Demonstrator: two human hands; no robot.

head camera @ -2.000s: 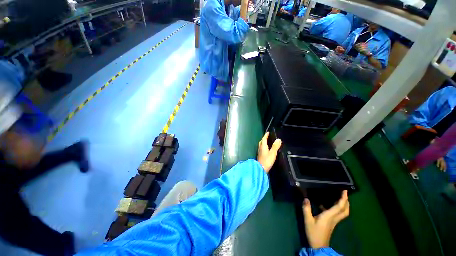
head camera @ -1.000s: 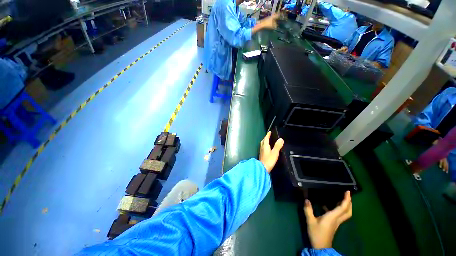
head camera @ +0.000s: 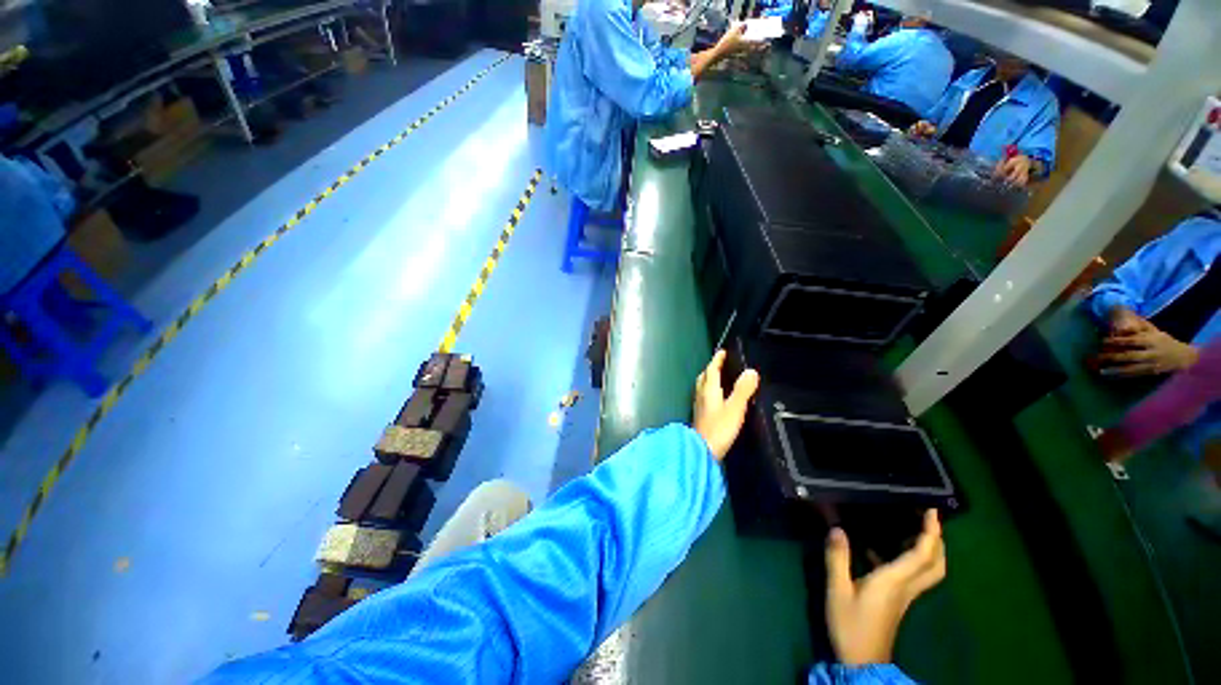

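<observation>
A short stack of black frames (head camera: 857,388) lies on the green bench mat, with a pale-outlined rectangular opening on its near face. My left hand (head camera: 723,408) holds the left side of this stack, thumb and fingers at its edge beside a thin upright bar. My right hand (head camera: 884,582) is at the stack's near lower edge, thumb and finger spread; the shadow hides whether it grips. A longer black stack (head camera: 817,201) extends behind, its near end also a framed opening.
A white post (head camera: 1058,228) rises right of the stacks. Dark blocks (head camera: 382,493) line the blue floor at left. A blue-smocked worker (head camera: 589,101) stands at the bench's far left. Other workers are across the bench. A pink sleeve (head camera: 1178,395) shows at right.
My right thumb has shifted slightly; my left hand and the stacks stay almost still. The far worker now holds up a white item. The person at far left has left view.
</observation>
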